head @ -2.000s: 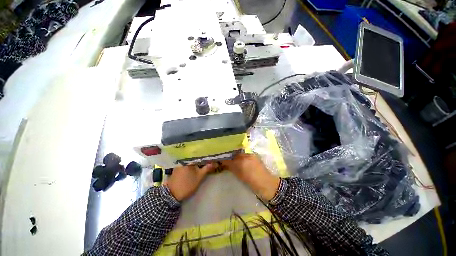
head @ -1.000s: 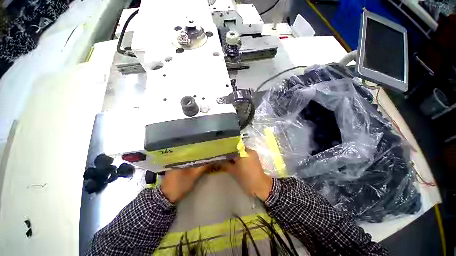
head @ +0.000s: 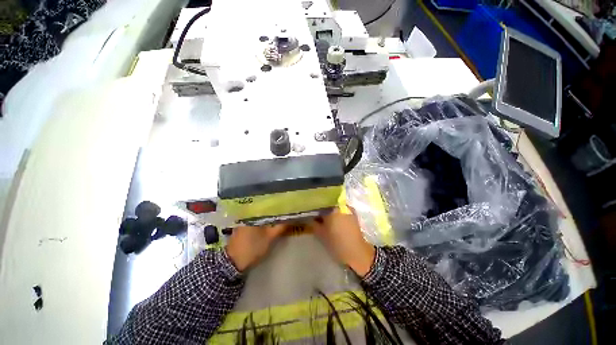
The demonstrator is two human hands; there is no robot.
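Observation:
The white sewing machine [head: 270, 101] stands in front of me, with its dark and yellow front end facing me. My left hand [head: 252, 245] and my right hand [head: 341, 237] are under the front edge of the head, one on each side of a small orange-yellow plate [head: 298, 230]. The head hides my fingertips, and I cannot tell what they hold. A pile of small black loops [head: 145, 228] lies on the shiny metal plate [head: 138, 286] left of the machine. A black piece [head: 211, 234] lies by the machine's left front corner.
A large clear plastic bag [head: 432, 202] of black pieces lies right of the machine, its mouth open. A control panel [head: 530, 81] stands at the right rear. Yellow tape [head: 284, 317] crosses the grey surface near me. Black scraps [head: 38, 297] lie on the long white table at far left.
The camera view has shifted slightly between frames. Both hands stay under the head, with only small movements. The pile and the bag look the same.

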